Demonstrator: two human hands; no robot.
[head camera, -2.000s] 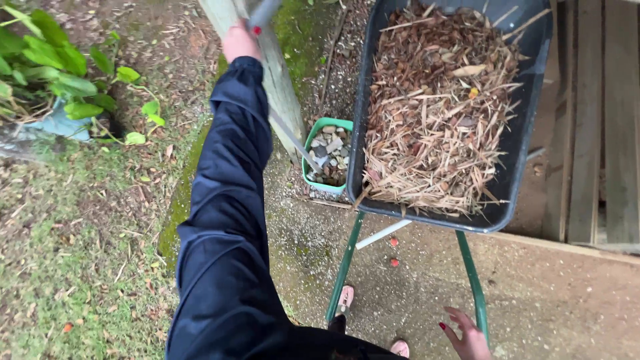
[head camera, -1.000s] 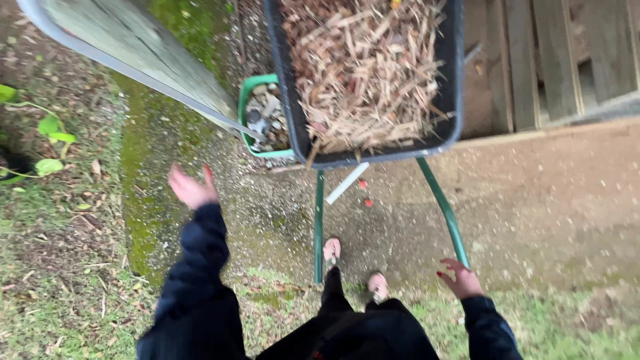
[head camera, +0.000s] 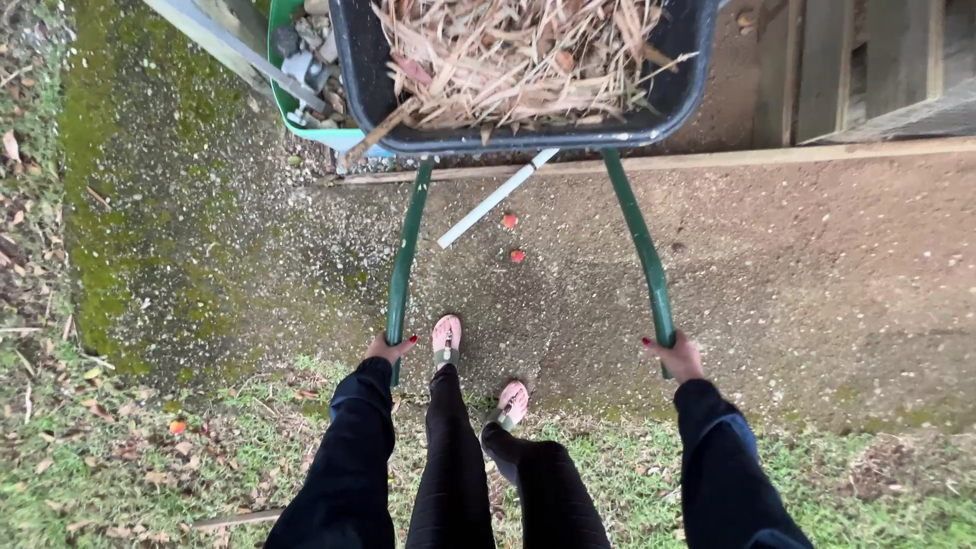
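A black wheelbarrow tray (head camera: 534, 139) at the top holds dry leaves and plant litter (head camera: 526, 69). Two green metal handles run from it toward me. My left hand (head camera: 391, 348) is closed around the end of the left handle (head camera: 406, 252). Around the end of the right handle (head camera: 642, 244) my right hand (head camera: 677, 356) is closed. The front of the wheelbarrow lies outside the view.
A green container (head camera: 279, 84) with stones stands left of the tray, beside a wooden post (head camera: 236, 38). A white strip (head camera: 497, 198) and small red fruits (head camera: 517, 256) lie between the handles. Wooden boards (head camera: 823, 69) are at upper right; grass (head camera: 191, 488) borders the concrete.
My left hand was by the post, then empty over the concrete; now it grips the left handle. My right hand, earlier off the right handle, has closed on it.
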